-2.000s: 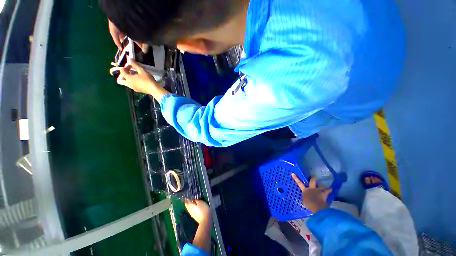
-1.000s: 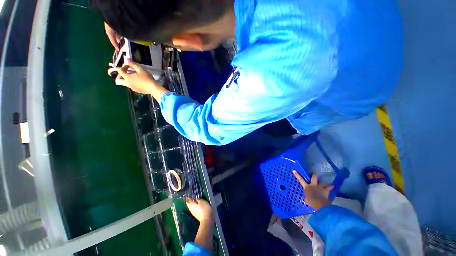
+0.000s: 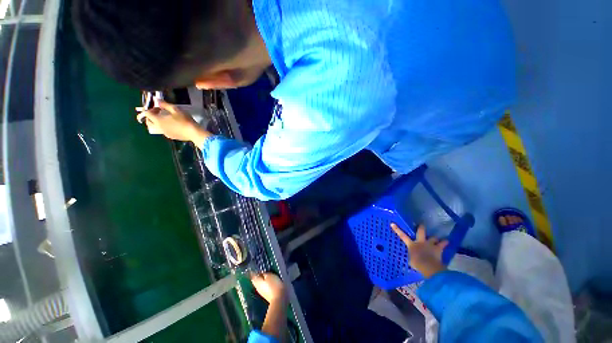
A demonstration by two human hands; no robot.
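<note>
My left hand (image 3: 270, 288) is at the near end of the black blister trays (image 3: 218, 213), fingers partly curled; whether it grips the tray edge cannot be told. A pale tape roll (image 3: 234, 250) lies on the trays just beyond it. My right hand (image 3: 425, 252) lies on the blue perforated stool (image 3: 382, 248), fingers apart, holding nothing visible. Both forearms have blue sleeves.
A person in a blue coat (image 3: 335, 100) leans over the bench at the top, one hand (image 3: 168, 120) at a small white part. A white bar (image 3: 174, 308) crosses the green bench (image 3: 127, 221). Yellow-black tape (image 3: 527, 177) marks the floor at right.
The other person's head and coat have shifted left in view, and their head now covers more of the white part. My hands keep nearly the same places by the tray and stool.
</note>
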